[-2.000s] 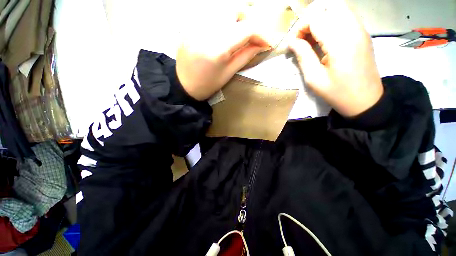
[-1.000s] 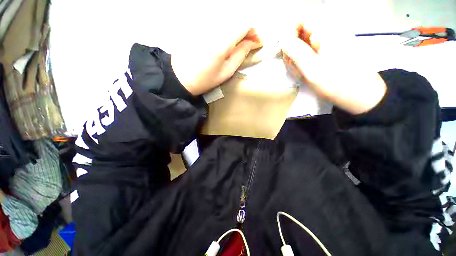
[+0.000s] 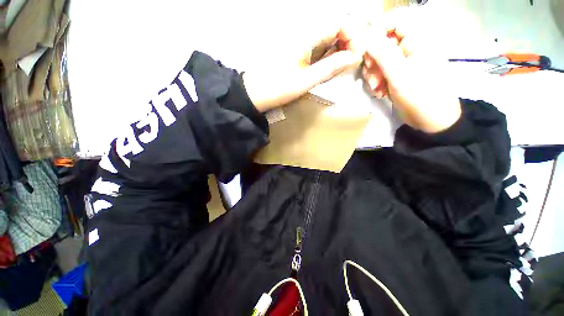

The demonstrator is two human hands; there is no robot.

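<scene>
A tan-brown cloth panel [image 3: 315, 136] lies on the white table and hangs over its front edge towards my lap. My left hand [image 3: 315, 71] is at the panel's upper part, with its fingertips pinching the cloth. My right hand [image 3: 393, 71] is close beside it on the right, fingers bent, fingertips nearly touching the left ones. Glare hides what is between the fingertips, and I cannot tell whether my right hand grips the cloth. Orange-handled thread snips [image 3: 519, 62] lie on the table at the right.
The white table [image 3: 136, 74] spans the top. Stacked brown and checked cloth [image 3: 40, 105] hangs at the left. A checked cloth [image 3: 37, 207] and a blue item [image 3: 71, 282] are lower left. White cables [image 3: 365, 274] loop on my black jacket.
My hands have come closer together at the fingertips. The view has shifted slightly, so the snips show a little lower. The panel's lower part hangs much as before.
</scene>
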